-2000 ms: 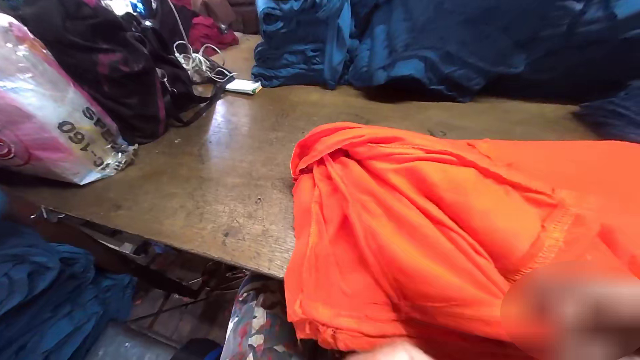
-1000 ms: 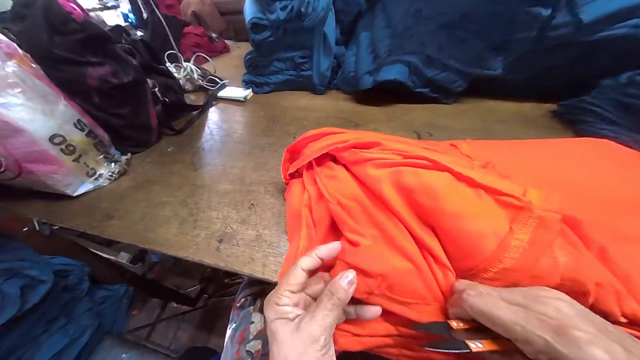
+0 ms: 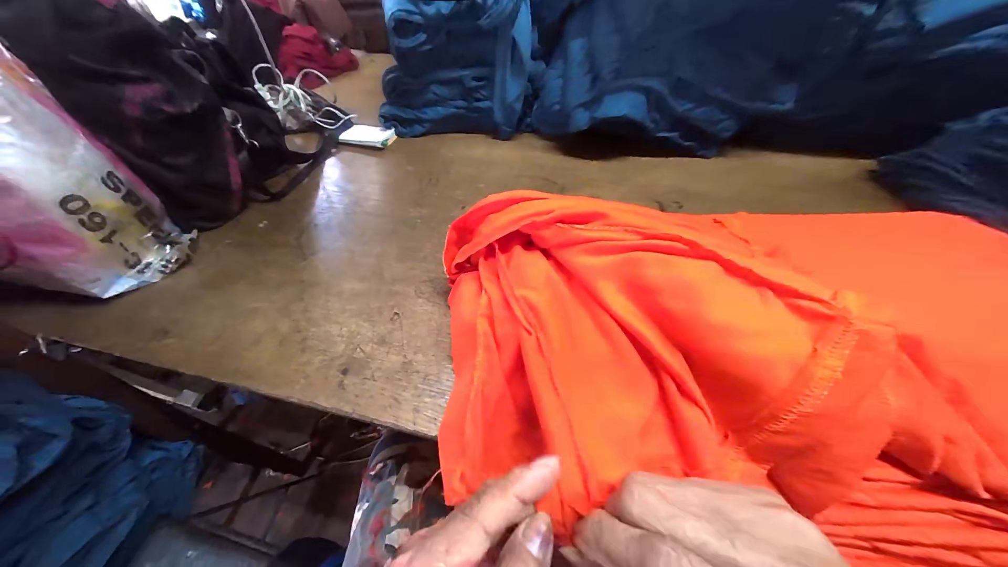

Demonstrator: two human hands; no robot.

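Observation:
Bright orange cloth (image 3: 630, 331) with stitched seams lies bunched over the near edge of the wooden table and spreads to the right. Low in the view, my left hand (image 3: 488, 520) pinches the lower edge of the cloth between thumb and forefinger. Close to its right, my right hand (image 3: 693, 524) has its fingers curled on the same cloth. The fingertips of the right hand are partly hidden in the folds, and no tool shows in it.
Folded blue garments (image 3: 457, 71) and a dark blue heap (image 3: 661, 79) line the back of the wooden table (image 3: 315, 283). At left stand a printed plastic bag (image 3: 79, 197) and a black bag (image 3: 165, 118), near a white cable (image 3: 291, 98). Blue cloth (image 3: 71, 465) hangs low at left.
My left hand, apart from the cloth's edge with its fingers spread a second ago, now pinches it. The black and orange tool seen by my right hand then no longer shows.

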